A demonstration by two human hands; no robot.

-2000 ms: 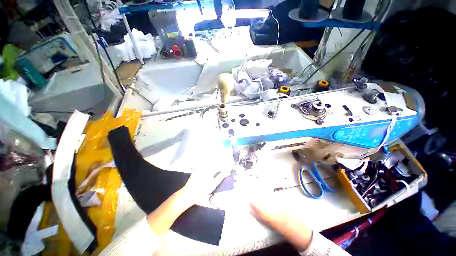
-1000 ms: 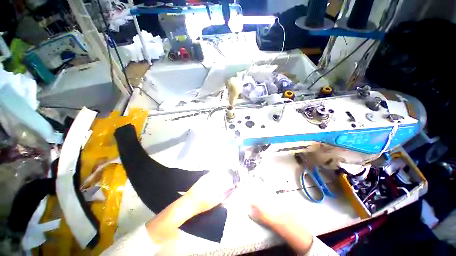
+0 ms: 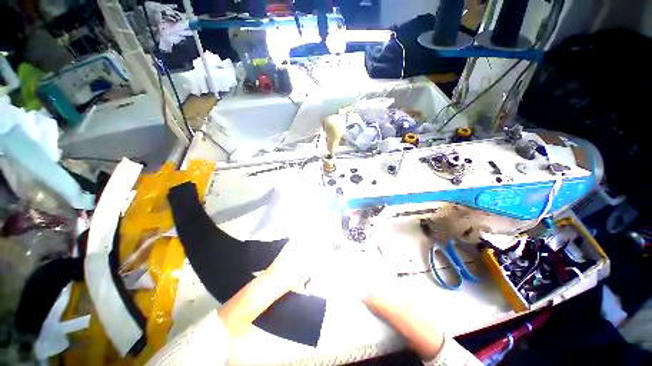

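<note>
A black curved fabric piece lies on the white table left of the needle area, passing under my left forearm; its squared end shows at the lower middle. My left hand reaches over it towards the needle area, its fingers washed out by glare. My right hand is at the table right of it, fingertips also lost in glare. I cannot tell whether either hand grips anything. The white sewing machine head with a blue stripe stands beyond and right; its presser foot area is partly blown out.
Blue-handled scissors lie right of the needle. A yellow-edged parts box stands at the right end. White curved bands with black edges lie on yellow tape at left. A tan knob stands at the head's left end.
My left hand has drawn back slightly from the needle area since one second ago. The black curved piece has barely shifted. The right hand stays in nearly the same place.
</note>
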